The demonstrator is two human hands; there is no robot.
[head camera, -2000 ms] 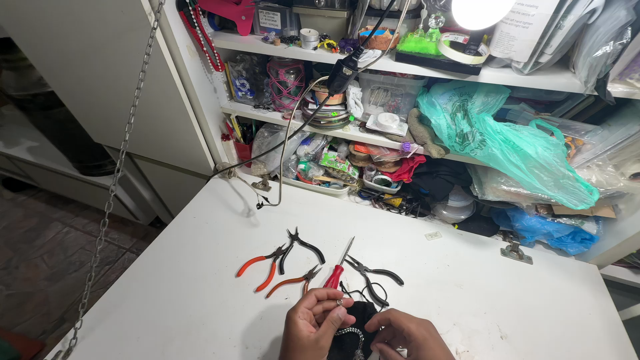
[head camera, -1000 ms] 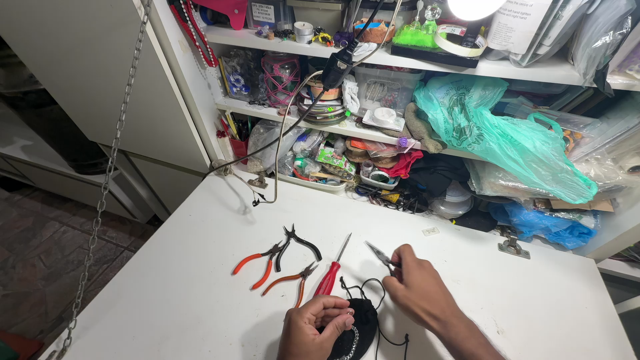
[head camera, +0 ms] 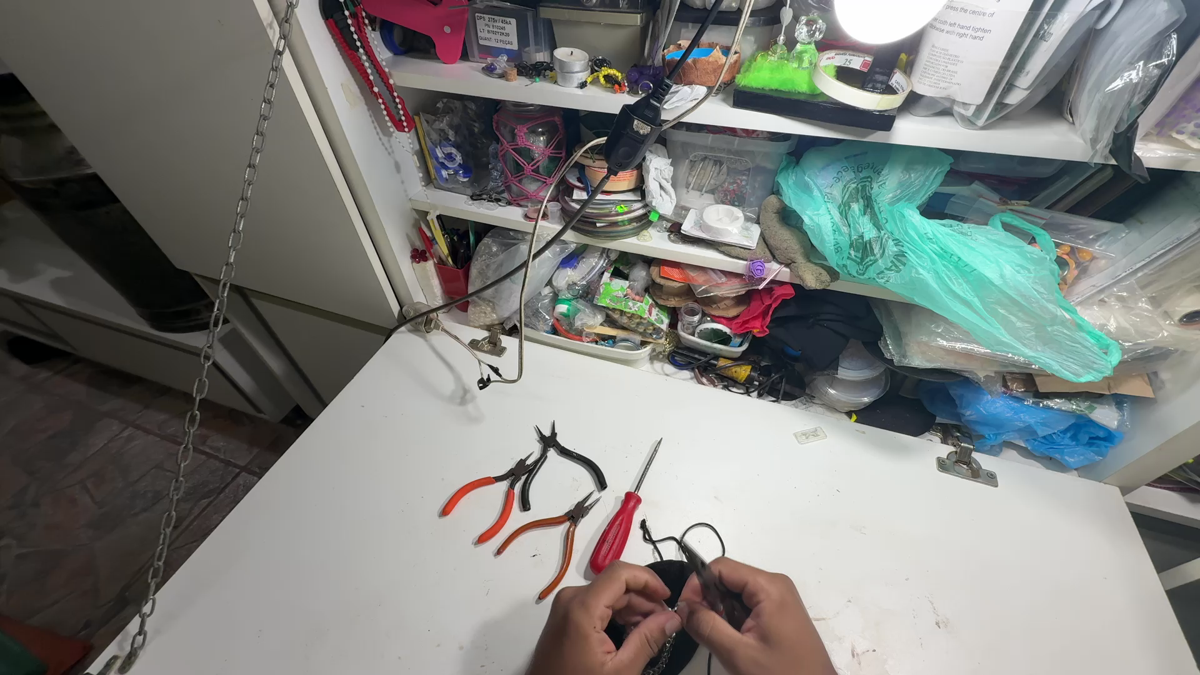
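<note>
My left hand [head camera: 609, 619] pinches part of a beaded chain [head camera: 662, 649] over a black drawstring pouch [head camera: 677, 574] at the bottom centre. Close against it, my right hand [head camera: 750, 614] holds black-handled pliers [head camera: 708, 581], partly covered by the fingers. A black cord [head camera: 703, 527] loops out behind the pouch. Up and to the left lie a red-handled screwdriver [head camera: 616, 534], orange-handled pliers [head camera: 553, 534], a second orange-handled pair [head camera: 492, 492] and black-handled pliers [head camera: 567, 455]. What exactly the fingertips meet is too small to tell.
Behind the white tabletop [head camera: 375, 544] stand crowded shelves with a green plastic bag [head camera: 937, 244] and a blue one [head camera: 1031, 422]. A metal chain [head camera: 211, 347] hangs at the left. A cable with a black connector [head camera: 636, 127] hangs in front of the shelves. Metal hinges [head camera: 966, 464] sit at the back edge.
The black-handled pliers lay on the table at the right two seconds ago; my right hand took hold of them and has brought them back beside my left hand, over the pouch.
</note>
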